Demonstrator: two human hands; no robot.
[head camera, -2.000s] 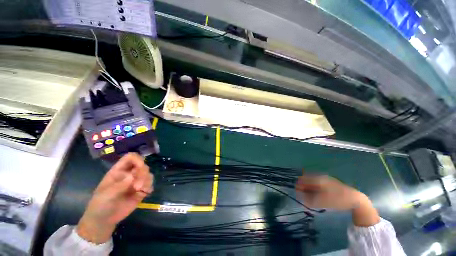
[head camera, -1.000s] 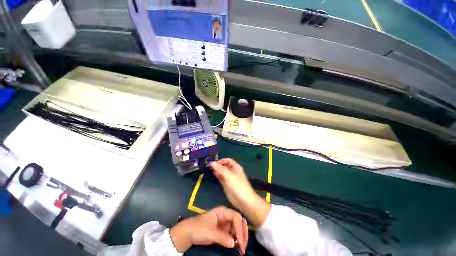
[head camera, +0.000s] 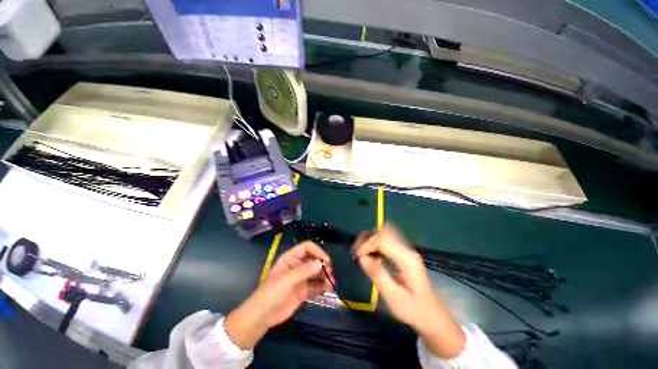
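Note:
My left hand (head camera: pixel 292 287) pinches a thin black cable (head camera: pixel 332 281) near its end, just in front of the button box. My right hand (head camera: pixel 397 274) is beside it on the right, blurred, with its fingertips together; a tiny dark thing may be between them, but I cannot tell. A bundle of black cables (head camera: pixel 490 274) lies to the right on the green mat, and another bundle (head camera: pixel 332 339) lies below my hands. The grey-black box with coloured buttons (head camera: pixel 258 189) stands behind my left hand.
A cream divided tray (head camera: pixel 195 173) with black cables is at left. A long cream tray (head camera: pixel 469 162) with a black roll (head camera: pixel 335 128) is behind the work. A fan (head camera: pixel 280 99) stands behind the box. Metal tools (head camera: pixel 86 282) lie on the white surface. A sheet (head camera: pixel 231 32) hangs above.
My right hand has moved from the box's front to the right. My left hand has risen and now holds a cable up. The view has shifted slightly.

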